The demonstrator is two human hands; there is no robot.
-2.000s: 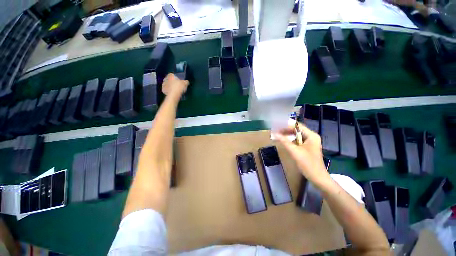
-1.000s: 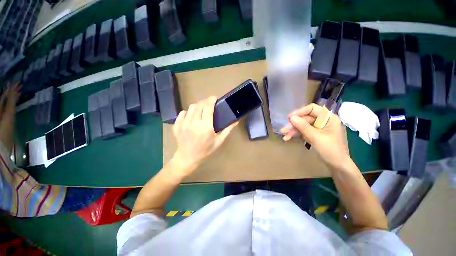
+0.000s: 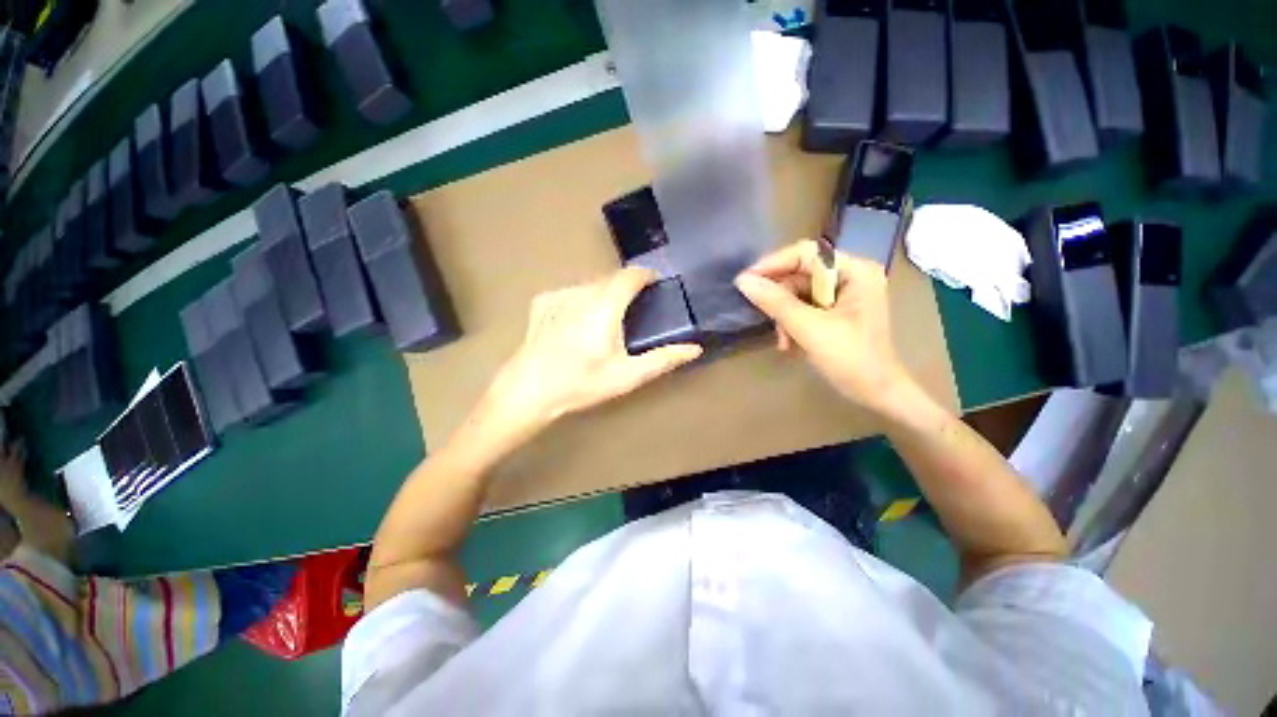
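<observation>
My left hand [image 3: 571,343] is closed around the left end of a dark grey device unit [image 3: 661,317], held level over the tan work board [image 3: 560,469]. My right hand [image 3: 829,319] has its thumb and fingertips pinched at the unit's right part. A small pale tool [image 3: 824,286] shows between its fingers. The blurred lamp arm [image 3: 686,126] covers part of the unit. Another unit [image 3: 637,224] lies on the board behind the held one, partly hidden. A further unit [image 3: 875,199] lies at the board's right.
A crumpled white cloth [image 3: 969,255] lies right of the board. Grey units stand left [image 3: 399,273] and right [image 3: 1085,301]. Black panels on white sheets [image 3: 157,437] lie at far left, near a person's striped sleeve [image 3: 105,623]. A pale rail [image 3: 476,112] runs behind.
The view has shifted. The held unit has gone from tilted to level and lower over the board. My right hand has moved in to its right part.
</observation>
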